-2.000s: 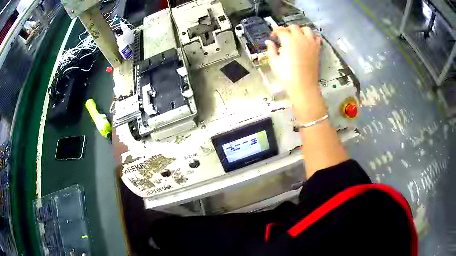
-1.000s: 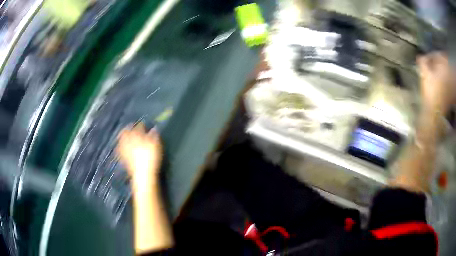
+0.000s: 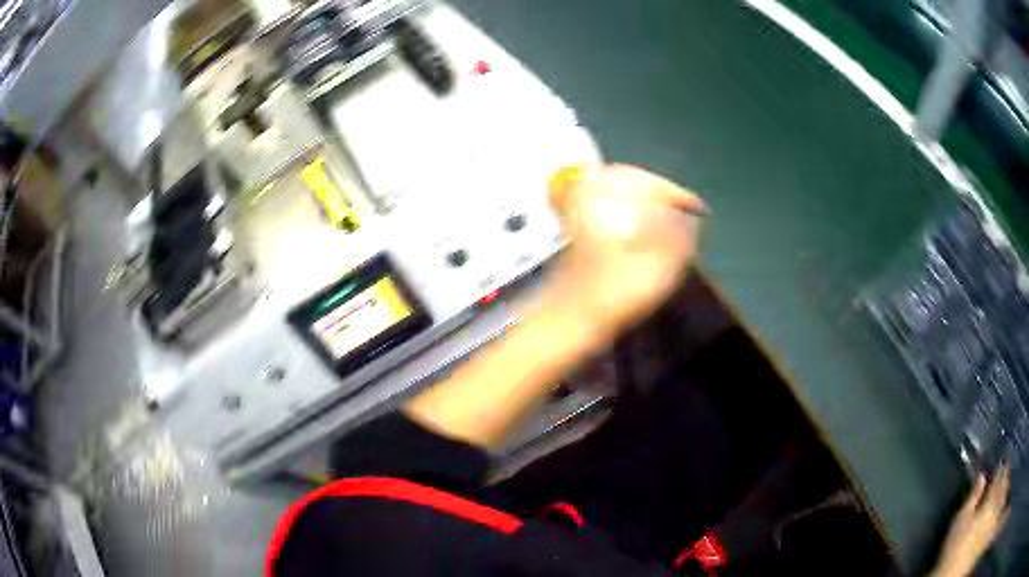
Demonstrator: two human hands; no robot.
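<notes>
My left hand (image 3: 634,242) is blurred at the right front corner of the white machine (image 3: 480,152), over a yellow part (image 3: 566,186). Its fingers are bunched and partly hidden, and I cannot tell if it holds anything. My right hand (image 3: 979,524) is at the lower right, cut off by the picture's edge. Its fingertips are at the near edge of a clear tray (image 3: 959,304) with dark, blurred contents. I cannot tell if they grip it.
The machine carries a lit touch panel (image 3: 361,316), a black fixture (image 3: 186,242), a yellow piece (image 3: 330,194) and a black oblong part (image 3: 423,54). The green bench (image 3: 722,107) runs to a white edge rail (image 3: 841,62). A red item (image 3: 705,552) shows below the bench edge.
The view has swung from the right-hand machine to the left-hand one. My left hand has gone from the tray to the machine corner. My right hand has left the other machine and is at the tray.
</notes>
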